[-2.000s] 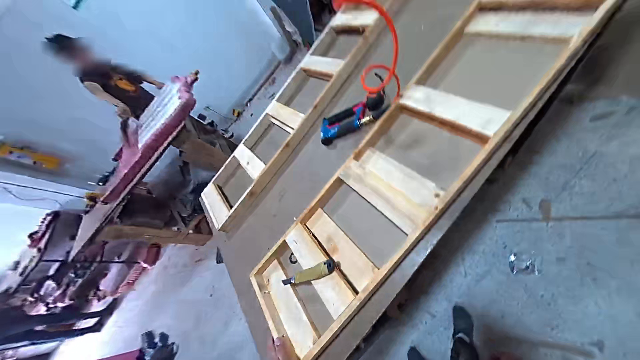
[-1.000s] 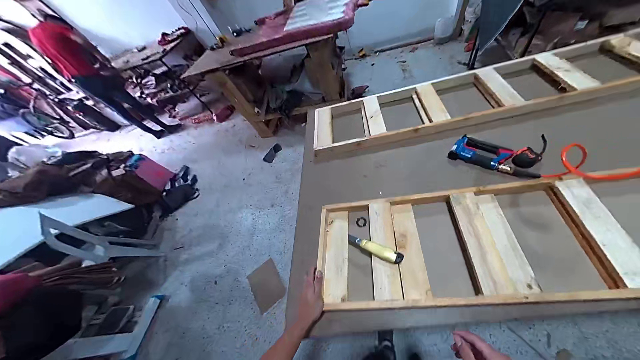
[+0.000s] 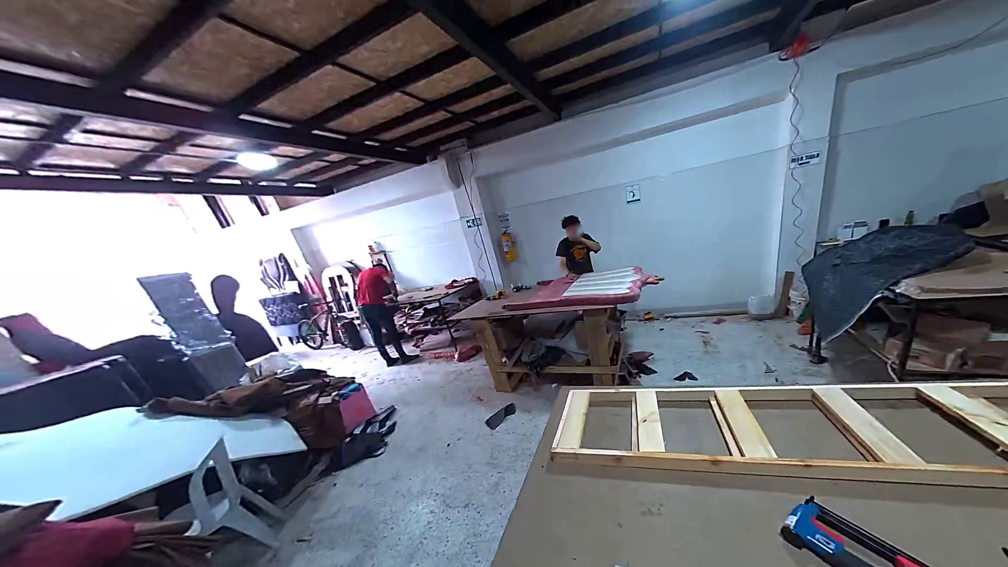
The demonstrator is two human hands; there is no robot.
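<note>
Neither my left hand nor my right hand is in view. Below the view's middle, a brown sheet-topped table [image 3: 630, 512] carries a slatted wooden frame [image 3: 709, 465] along its far side. A blue and black pneumatic stapler [image 3: 819, 535] with a red part lies on the sheet, nearer than the frame, cut off by the lower edge. The second wooden frame and the yellow-handled tool are out of view.
A person in a black shirt [image 3: 577, 253] stands behind a wooden workbench [image 3: 488, 309] bearing a pink and white padded panel [image 3: 606, 287]. Another person in red [image 3: 373, 285] bends at a farther table. A white plastic chair [image 3: 224, 496] and a white table [image 3: 118, 457] stand left; a dark cover [image 3: 874, 268] hangs right.
The view has swung up and toward the room. My hands, seen one second ago by the nearer wooden frame, have left the view, as has that frame.
</note>
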